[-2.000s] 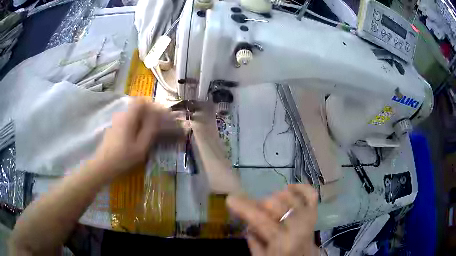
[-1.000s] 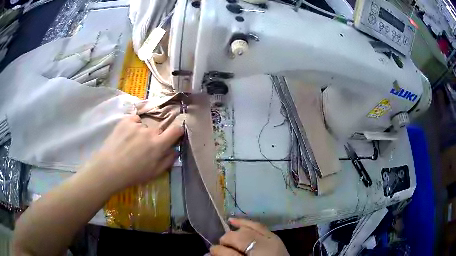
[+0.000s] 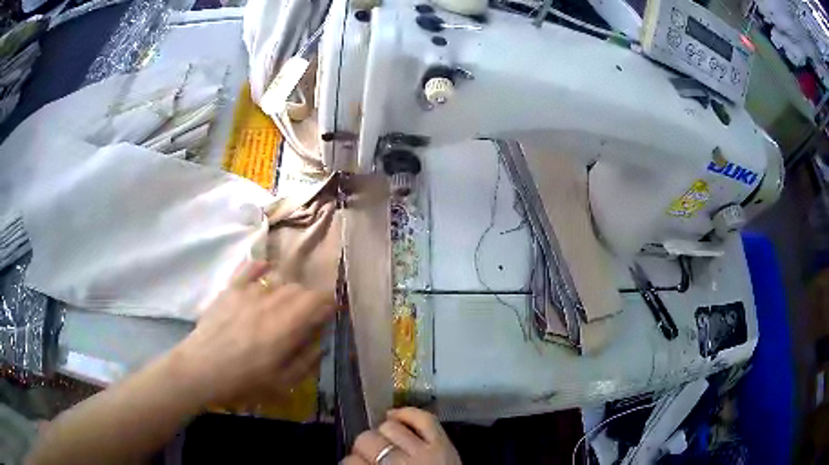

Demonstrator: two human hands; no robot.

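Observation:
A long beige strip [image 3: 368, 281] with a dark grey underside runs from under the presser foot [image 3: 343, 186] toward the table's front edge. My right hand [image 3: 406, 440], wearing a ring and cut off by the bottom edge, holds the strip's near end. My left hand [image 3: 268, 336], slightly blurred, lies palm down left of the strip, on or just over the cloth; its grip is not clear. Beige inner cloth [image 3: 304, 241] is bunched left of the foot. The pale garment panel [image 3: 136, 227] spreads to the left.
The white sewing machine [image 3: 527, 86] spans the top. Stacked beige strips [image 3: 568, 245] with dark edges lie right of the needle, with a small dark tool [image 3: 656, 304] beyond. Sewn pieces [image 3: 177, 127] lie far left. A white tag [image 3: 289, 82] hangs left of the head. Loose thread lies on the bed.
My left hand has moved back from near the foot, toward me. My right hand has shifted slightly left, and the strip now runs straighter. More bunched beige cloth shows by the foot.

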